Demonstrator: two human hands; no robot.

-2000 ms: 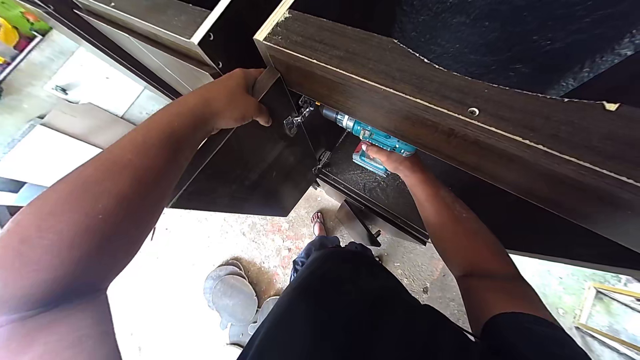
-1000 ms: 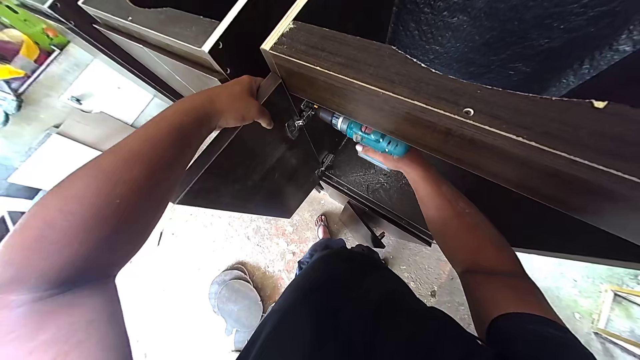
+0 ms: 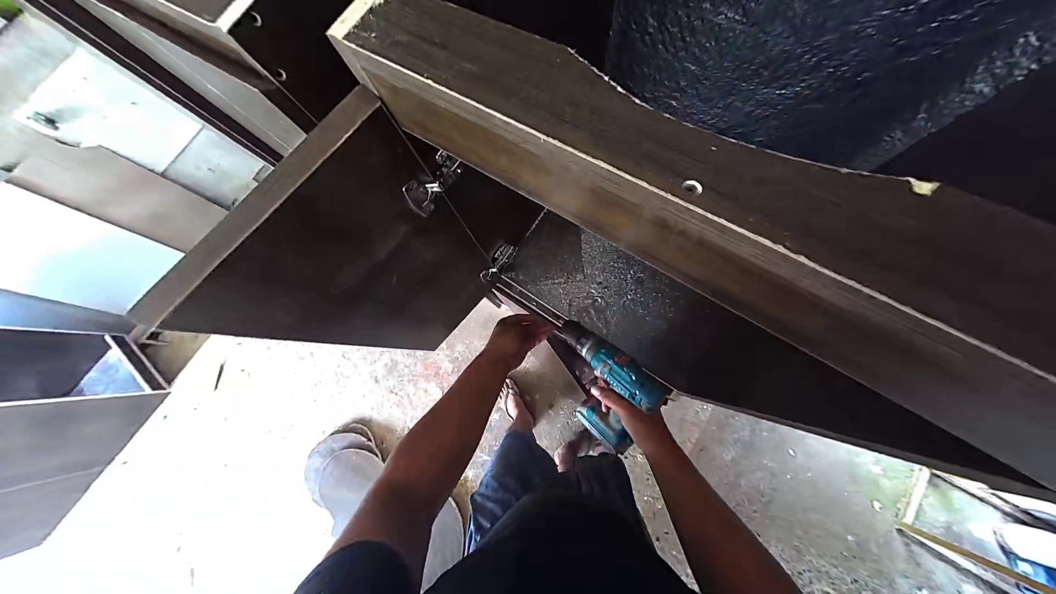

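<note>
My right hand (image 3: 627, 412) grips a teal cordless drill (image 3: 623, 375) by its handle, its chuck pointing up and left. At the drill's tip is my left hand (image 3: 521, 334), fingers bent close together; whether a small screw or the bit is between them cannot be told. Ahead of the hands, a dark cabinet door (image 3: 330, 256) stands open, joined to the dark wooden cabinet (image 3: 577, 177) by an upper metal hinge (image 3: 425, 194) and a lower metal hinge (image 3: 499, 260).
Round grey discs (image 3: 342, 470) lie on the concrete floor (image 3: 223, 462) left of my legs. Pale boards (image 3: 107, 190) and a dark frame (image 3: 82, 404) are at the left. A yellowish-edged frame (image 3: 916, 503) lies at the lower right.
My left hand has let go of the door's edge and come down to the drill's tip. The drill, in my right hand, has moved away from the upper hinge, down toward me.
</note>
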